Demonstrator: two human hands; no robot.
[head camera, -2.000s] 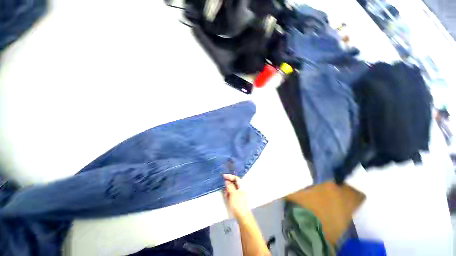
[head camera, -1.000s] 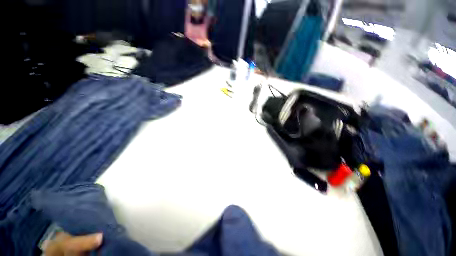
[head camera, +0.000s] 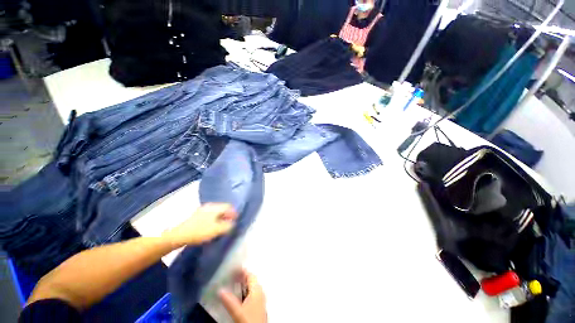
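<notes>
A blue denim trouser leg (head camera: 234, 171) hangs from the jeans pile towards me and over the near table edge; its lower part is blurred. My left hand (head camera: 208, 223) is closed on this leg, with the forearm coming in from the lower left. My right hand (head camera: 247, 301) is at the bottom, just right of the leg's lower part. Its thumb and a finger show around something small and dark; blur hides what it is and whether the hand touches the denim. Another leg with a stitched hem (head camera: 350, 151) lies flat beyond.
A pile of jeans (head camera: 145, 126) covers the table's left side. Blue bin edges (head camera: 154, 310) show below. On the right are a black bundle with white stripes (head camera: 482, 195), a flat black object (head camera: 459, 273) and a red-labelled bottle (head camera: 501, 284). A masked person (head camera: 362, 28) stands beyond dark garments.
The view has turned left to the pile. The jeans that lay spread before me are gone from that spot. Both hands now show at a leg hanging from the pile.
</notes>
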